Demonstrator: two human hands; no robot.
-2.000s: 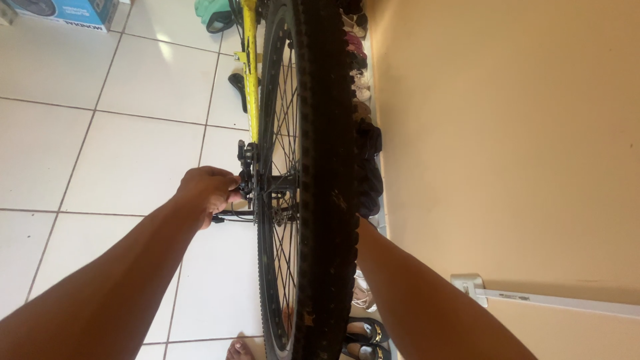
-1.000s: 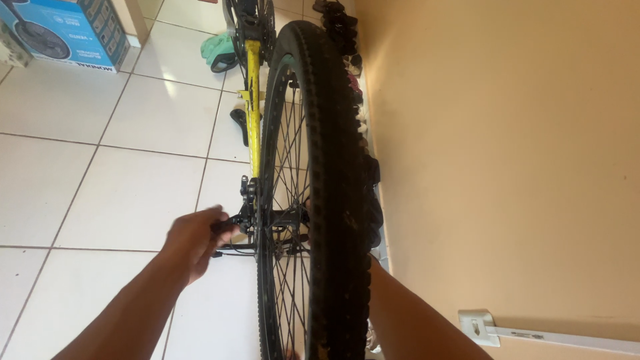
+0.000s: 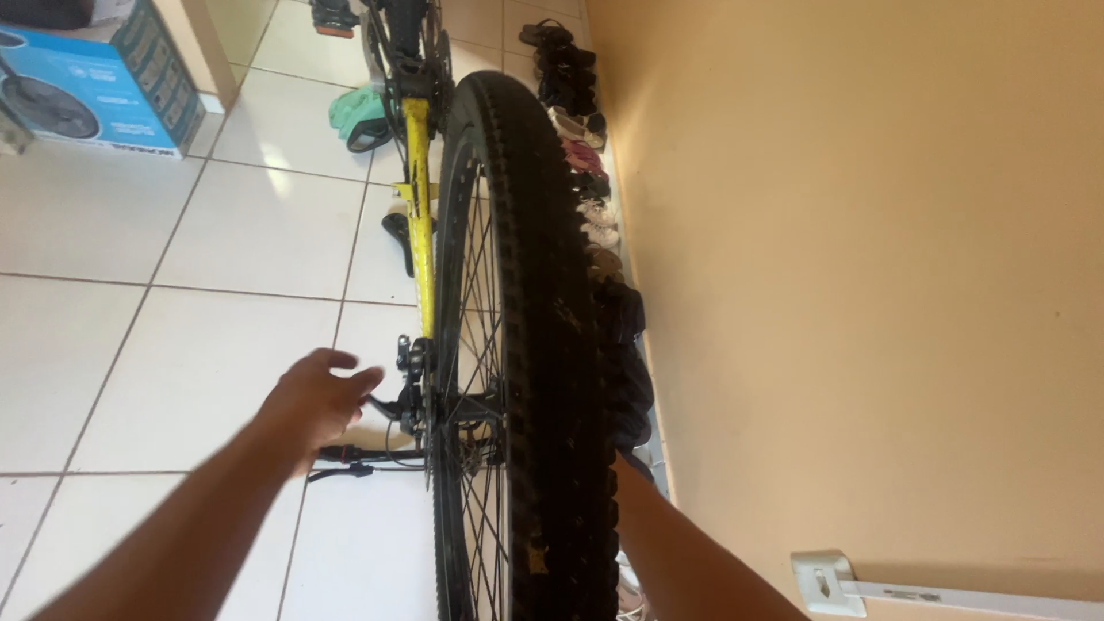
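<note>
A bicycle wheel with a knobby black tire (image 3: 552,345) stands upright in the middle of the view, beside a yellow frame tube (image 3: 420,224). My left hand (image 3: 323,397) is left of the wheel's hub (image 3: 474,407), thumb and index finger apart, right by a black lever (image 3: 388,407) at the axle. Whether a fingertip touches that lever is unclear. Behind the tire, my right hand is hidden; only the forearm shows at the right. Below the lever, a handlebar end with a brake lever (image 3: 341,473) lies low over the floor.
A row of shoes (image 3: 595,207) runs along the tan wall (image 3: 845,259) on the right. A blue printed box (image 3: 95,86) is at the upper left. Green cloth or footwear (image 3: 360,116) lies on the white tiles behind the frame. A wall outlet (image 3: 826,582) with a cable channel is at lower right.
My left hand's fingers, earlier closed around the part at the hub, have come apart and moved left of it. The view has shifted, showing more of the floor and box.
</note>
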